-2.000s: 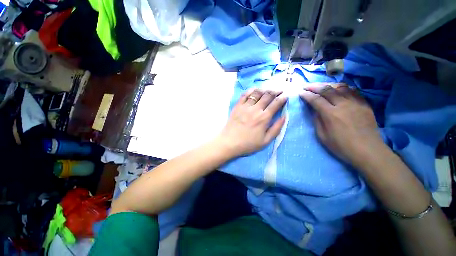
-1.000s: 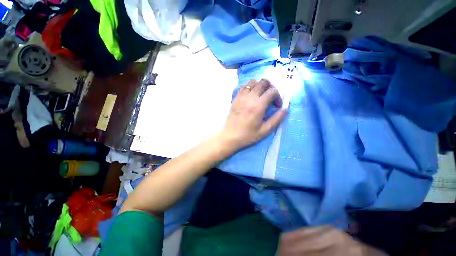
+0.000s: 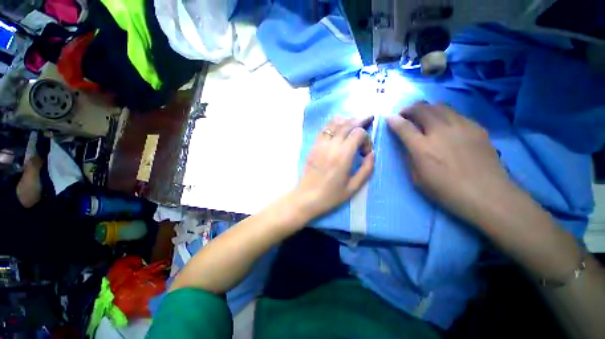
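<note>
Light blue fabric (image 3: 398, 205) lies under the presser foot (image 3: 381, 83) of the sewing machine (image 3: 491, 16). A narrow pale strip (image 3: 359, 210) runs from the bright needle area towards me. My left hand (image 3: 335, 162) is on the fabric left of the strip, fingers curled, fingertips at the strip's edge, gripping the cloth. My right hand (image 3: 451, 155) is on the fabric right of the strip, slightly blurred, its fingertips holding the cloth just before the needle. Its thumb is hidden. Glare washes out the stitching spot.
A white table surface (image 3: 242, 145) lies left of the fabric. Further left are a brown tabletop (image 3: 142, 126), a second machine (image 3: 60, 106), bottles (image 3: 123, 230), and black, neon-yellow and red-orange cloth. Blue folds spread right, beside a small cream knob (image 3: 434, 63). Another person's arm (image 3: 30, 182) shows far left.
My right hand dropped to the fabric's lower edge one second ago and is now back near the needle. My left hand stays beside the strip. The right-hand folds have shifted; the view moved slightly.
</note>
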